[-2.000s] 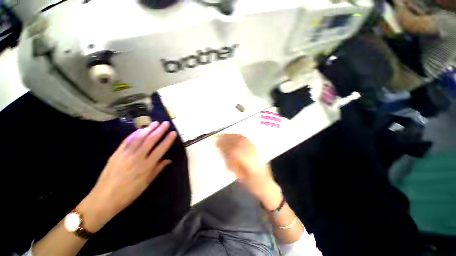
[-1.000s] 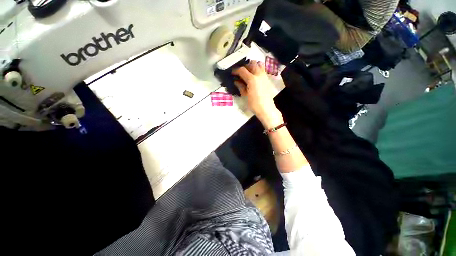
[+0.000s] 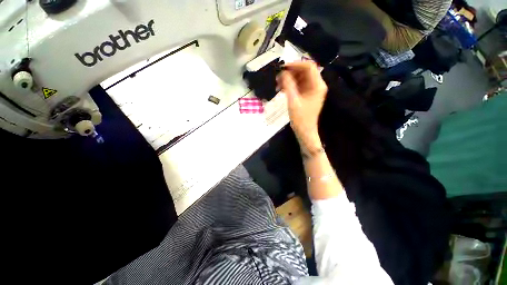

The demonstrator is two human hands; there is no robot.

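My right hand [image 3: 303, 89] is at the right end of the white machine bed, its fingertips at the edge of a stack of small black cut pieces [image 3: 264, 79]. The hand is slightly blurred, and I cannot tell whether a piece is between the fingers. My left hand is not in view. A large black garment piece [image 3: 83, 206] lies at the left, under the needle area and hanging off the table's front edge. A pink-and-white checked piece [image 3: 251, 105] lies on the bed beside the black stack.
The white brother sewing machine [image 3: 167, 39] spans the top left. A small brownish block [image 3: 213, 99] sits on the bed [image 3: 205, 150]. A large black heap of cloth [image 3: 378, 156] is at the right, off the table. Green cloth [image 3: 472, 150] is at the far right.
My right hand left the bed's front part, reached the black stack, then shifted slightly right. My left hand, earlier on the garment by the needle, is out of view. The camera view turned right.
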